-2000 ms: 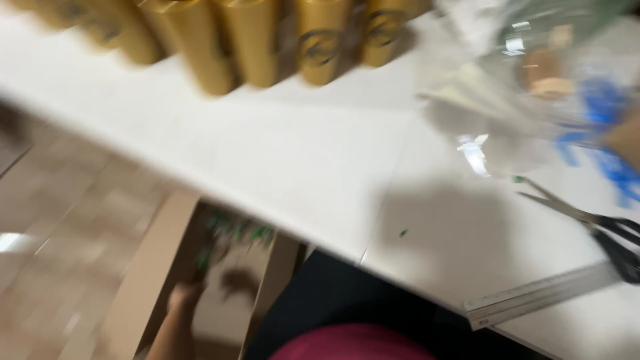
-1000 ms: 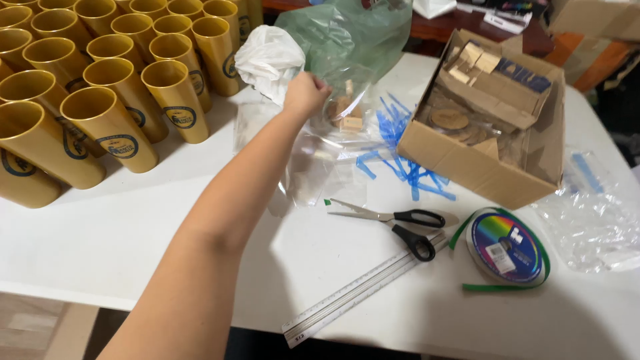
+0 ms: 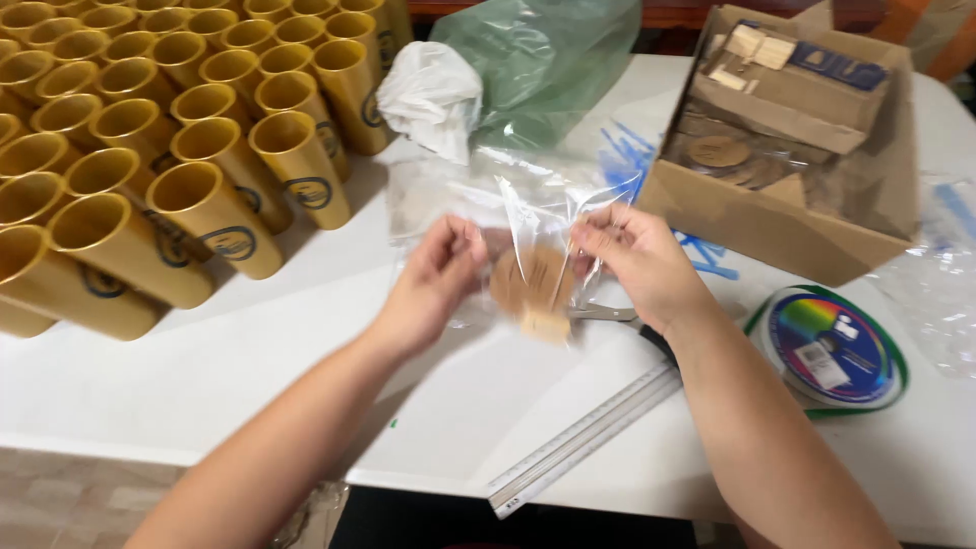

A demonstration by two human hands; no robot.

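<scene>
Between my two hands hangs a clear plastic bag (image 3: 526, 202) with a round brown disc (image 3: 531, 280) and a small light wooden block (image 3: 546, 326) low inside it. My left hand (image 3: 446, 263) pinches the bag's left side, and my right hand (image 3: 621, 248) pinches its right side. Scissors (image 3: 610, 313) lie on the table, partly hidden behind the bag and my right forearm. A clear ruler (image 3: 583, 438) lies slanted below them. To the right of my right forearm is a spool of green ribbon (image 3: 831, 347).
Rows of gold cups (image 3: 213, 221) fill the left of the white table (image 3: 305, 381). A crumpled white bag (image 3: 431, 95) and green plastic bag (image 3: 549, 61) lie behind. At right stand an open cardboard box (image 3: 770, 217), blue strips (image 3: 701, 255) and clear plastic (image 3: 934, 267).
One second ago a single arm reached to the plastic by the white bag; now both hands hold the clear bag, nearer me. Two seconds ago the view was lower, with a hand over a box below the table.
</scene>
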